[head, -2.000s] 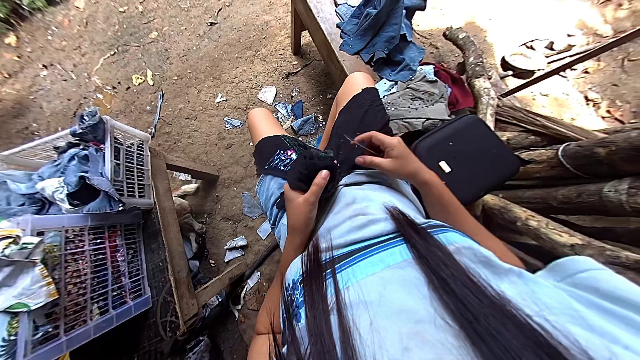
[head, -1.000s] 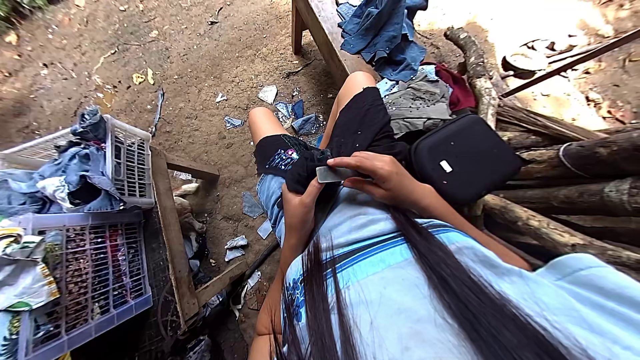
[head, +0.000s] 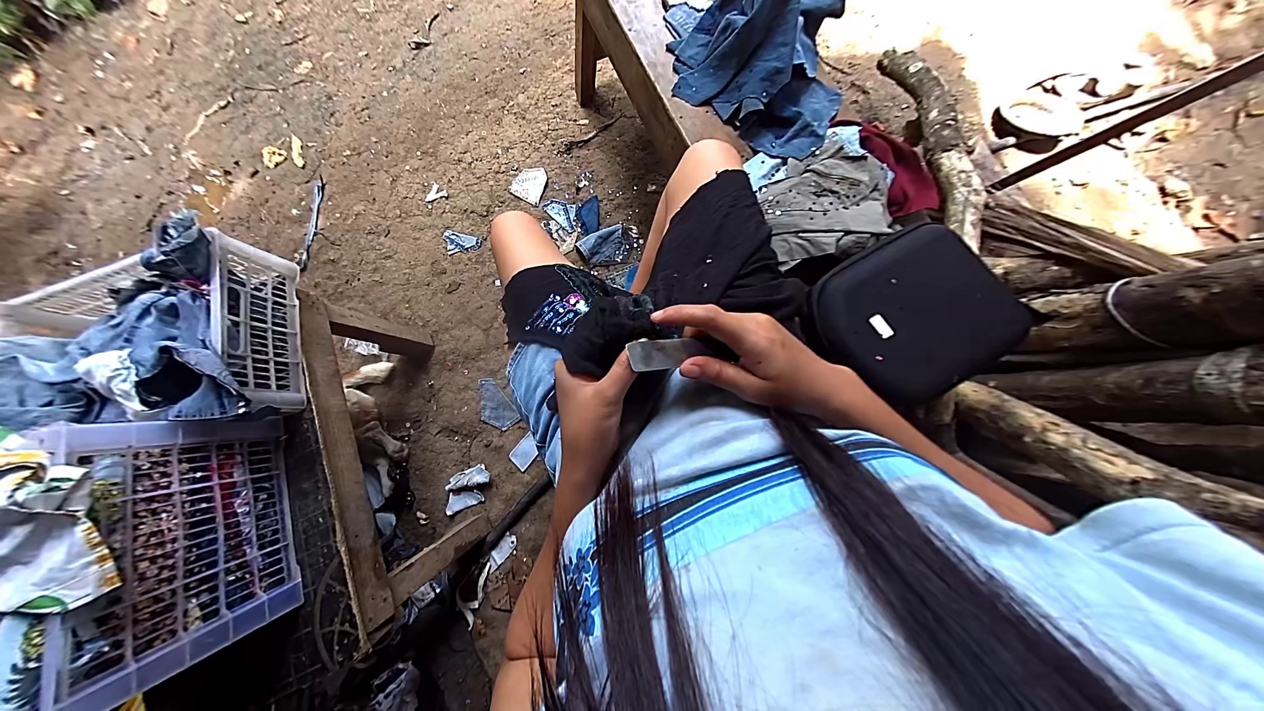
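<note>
Dark cloth [head: 602,321] with a small coloured embroidered or beaded patch lies over my lap. My left hand [head: 591,395] grips its bunched near part between thumb and fingers. In my right hand [head: 741,351] is a flat grey metal blade [head: 664,354], which points left, its tip beside my left thumb. The right forefinger reaches to the bunched cloth. The handle end of the blade is hidden in my right hand.
A black zippered case [head: 918,306] sits to my right, against stacked logs [head: 1136,395]. Plastic crates [head: 286,346] with denim stand at left by a wooden frame [head: 341,494]. Denim lies on a wooden bench [head: 642,79]. Fabric scraps [head: 499,405] are on the dirt ground.
Two seconds ago my right hand was raised at the cloth with a thin thing in its fingers. The flat blade shows in the frame of one second ago and now.
</note>
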